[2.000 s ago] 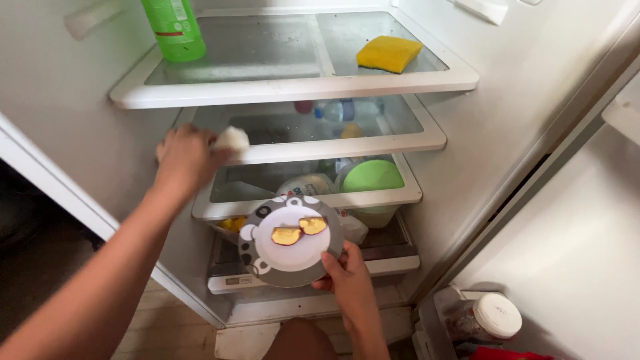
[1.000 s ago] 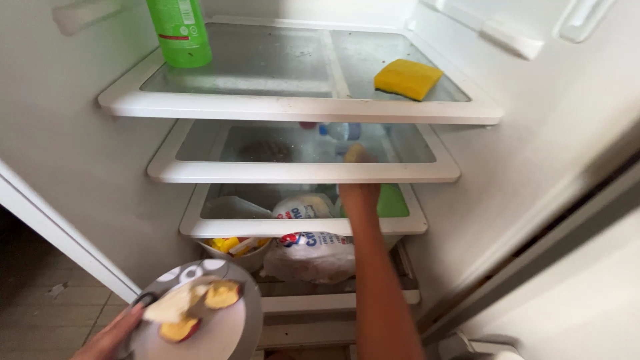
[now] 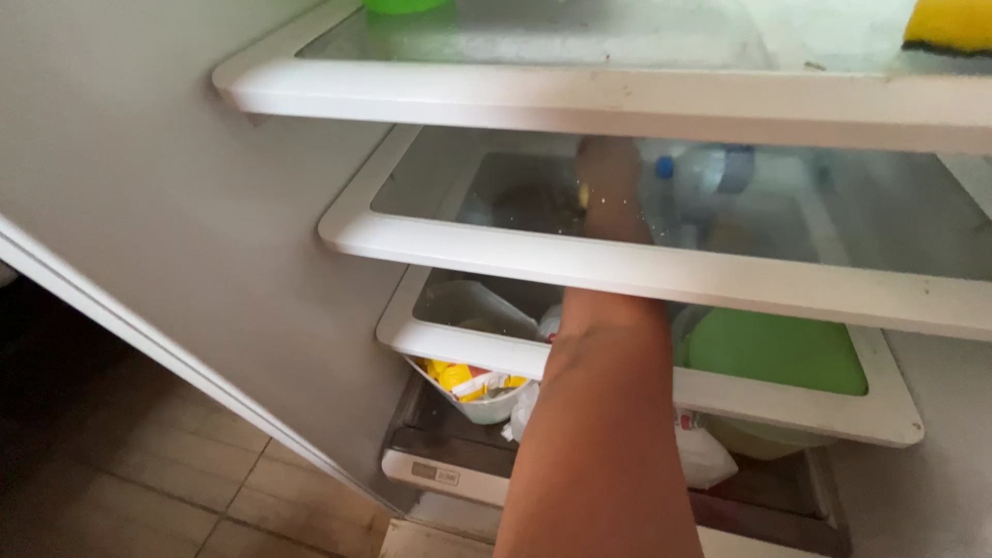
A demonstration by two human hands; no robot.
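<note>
My right hand (image 3: pixel 610 167) is deep inside the refrigerator, seen blurred through the glass of the middle shelf (image 3: pixel 620 267). Its forearm passes under that shelf's front edge and above the lower shelf (image 3: pixel 783 415). Close to the hand, on its left, are a small yellow piece (image 3: pixel 583 194) and a dark, roundish thing (image 3: pixel 531 203), both dim behind the glass. The hand's fingers are too unclear to tell whether they hold anything. A clear plastic bottle (image 3: pixel 701 172) with a blue cap lies to the right of the hand. My left hand and the plate are out of view.
The top shelf (image 3: pixel 604 101) carries a yellow sponge (image 3: pixel 949 27) and a green container (image 3: pixel 403 4). Below the lower shelf are a white tub (image 3: pixel 484 407) with yellow packets, a white plastic bag (image 3: pixel 701 457) and a green lid (image 3: pixel 775 349). The refrigerator's side wall (image 3: pixel 170 232) stands left.
My right hand has reached farther in, toward the back left. The left hand, with the patterned plate and its yellow food pieces, has gone out of view. The view has moved closer to the shelves.
</note>
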